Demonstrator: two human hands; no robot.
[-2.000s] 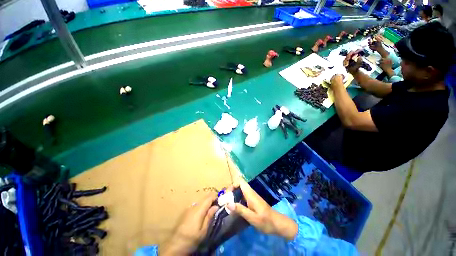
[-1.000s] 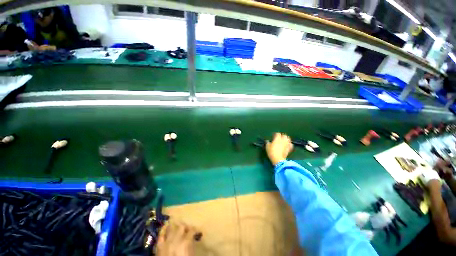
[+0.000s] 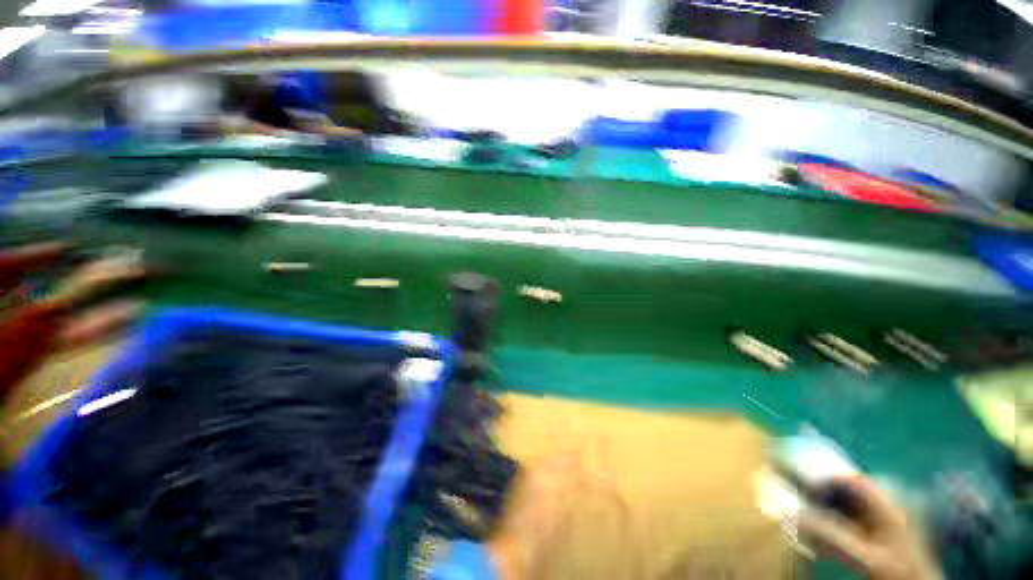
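Note:
The view is strongly blurred. My left hand is over the left part of the tan cardboard mat, beside a heap of black limb parts. Whether it holds anything cannot be told. My right hand is at the lower right, beyond the mat's right edge. Its fingertips are at a white item, perhaps a squeeze bottle, with a dark patch between. Its grip is unclear. A large blue tote full of black parts stands to the left.
A dark upright jar stands by the tote's corner. Joined pieces with pale ends lie spaced along the green conveyor belt. White rails run on its far side. Another person's hands show at the far left. A yellow sheet is at the right.
The view has swung left, bringing in more of the tote and a neighbour's hands. My right hand has left the pieces on the belt and come back near the white items right of the mat.

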